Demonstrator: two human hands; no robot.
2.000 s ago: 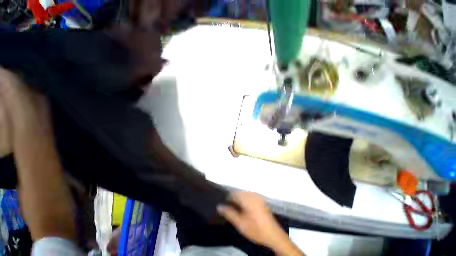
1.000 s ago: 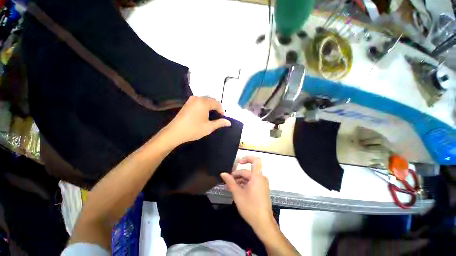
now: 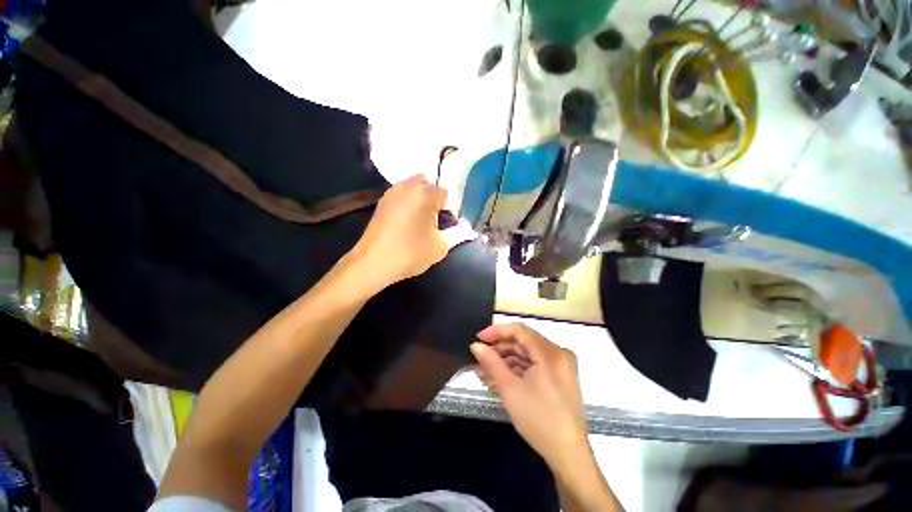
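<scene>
A large black garment panel (image 3: 200, 250) with a narrow brown strip (image 3: 170, 127) across it lies over the left of the table. Its right edge is beside the needle area of the sewing machine (image 3: 690, 215). My left hand (image 3: 405, 235) pinches the panel near its upper right corner, close to the needle; the fingertips are partly hidden by glare. My right hand (image 3: 530, 375) pinches the panel's lower right edge between thumb and fingers. A small curved black piece (image 3: 658, 325) lies under the machine arm.
Scissors with red handles (image 3: 846, 398) lie at the right by an orange knob (image 3: 842, 354). A round yellowish dish (image 3: 700, 95) with pale thread and a green cup (image 3: 570, 15) are on the machine top. The table-edge ruler (image 3: 650, 420) runs along the front.
The panel, first draped and blurred at the left, is now spread flat with its edge at the needle. Both hands have moved to its right edge; since one second ago it shifted slightly towards the machine.
</scene>
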